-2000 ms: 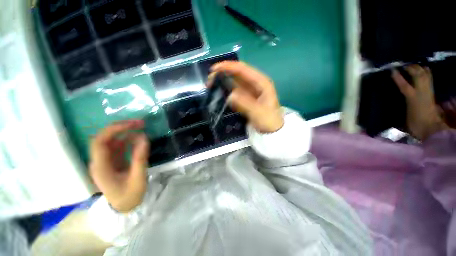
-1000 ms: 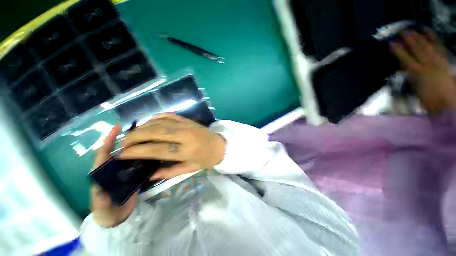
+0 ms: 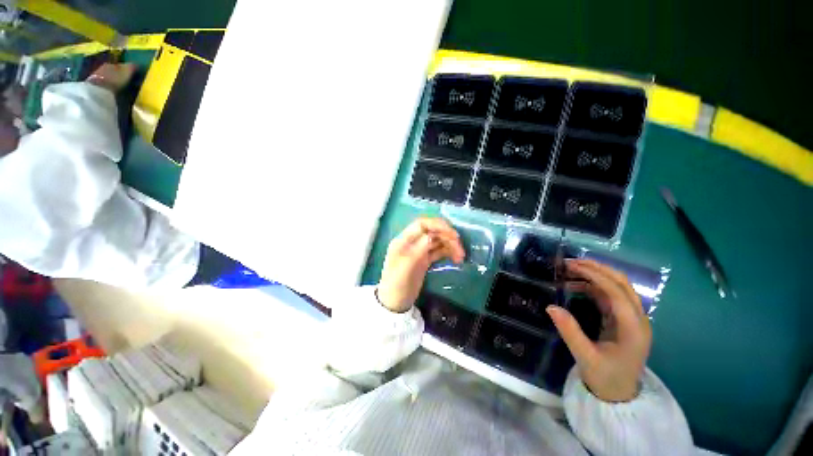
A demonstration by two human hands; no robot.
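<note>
A clear carrier sheet (image 3: 484, 142) holds several black wireless-charging panels (image 3: 505, 194) in a grid on the green mat. A second clear sheet, nearer me, holds more black panels (image 3: 508, 346) and has an empty glossy part at its upper left. My left hand (image 3: 419, 260) is over that sheet's left side, fingers curled but apart, with nothing seen in it. My right hand (image 3: 611, 325) is over the sheet's right side, thumb and fingers around a dark area. Whether it grips a panel or only covers one, I cannot tell.
Dark tweezers (image 3: 695, 240) lie on the mat at right. A large white slab (image 3: 307, 116) stands along the mat's left side. Yellow tape (image 3: 758, 140) edges the back. Another worker's sleeve (image 3: 62, 196) is at far left, near yellow-edged black pieces (image 3: 183, 107). White stacked items (image 3: 134, 387) are at lower left.
The view has swung left. The black slab held between both hands one second ago is no longer seen in them. My hands have moved apart over the nearer sheet.
</note>
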